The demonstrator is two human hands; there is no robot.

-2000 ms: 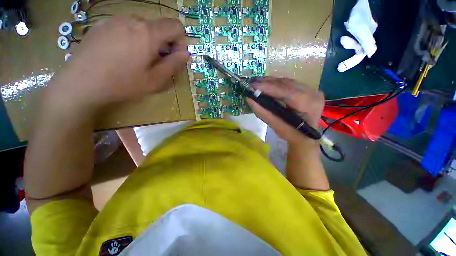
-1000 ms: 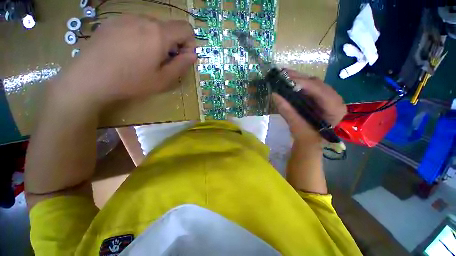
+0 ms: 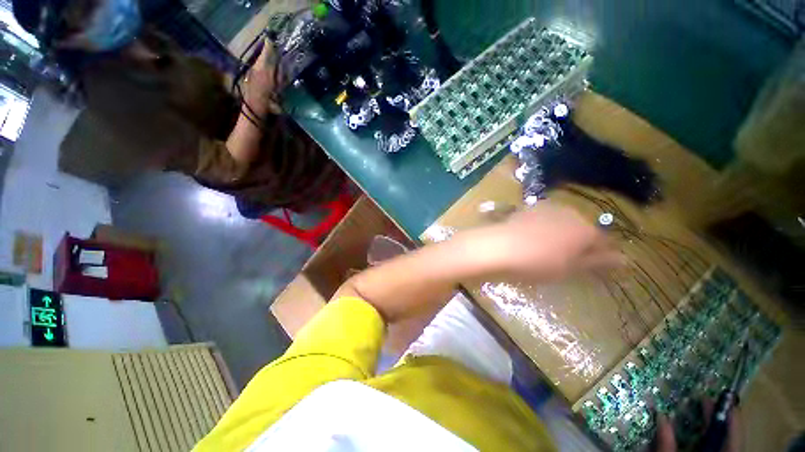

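My left hand [image 3: 560,245] is blurred over the film-covered cardboard [image 3: 521,318]; whether its fingers hold anything is unclear. A small white disc [image 3: 605,219] shows beside its fingers. The bundle of wired components [image 3: 596,163], black wires with white discs at one end, lies just beyond it. My right hand [image 3: 697,434], cut off by the bottom edge, holds the soldering iron [image 3: 726,402] over the green PCB panel [image 3: 653,371]. Thin black lead wires [image 3: 649,265] run off the panel's edge towards the bundle.
Stacked PCB panels [image 3: 503,97] lie on the green bench [image 3: 388,190] at the far side. More dark wired components [image 3: 388,88] lie beyond them. Another person [image 3: 176,115] sits at the upper left, arm over the bench. A cardboard box [image 3: 304,305] stands below the bench edge.
The view has swung left. My left hand has moved from the panel's edge to near the component bundle. My right hand still has the iron, now at the lower right.
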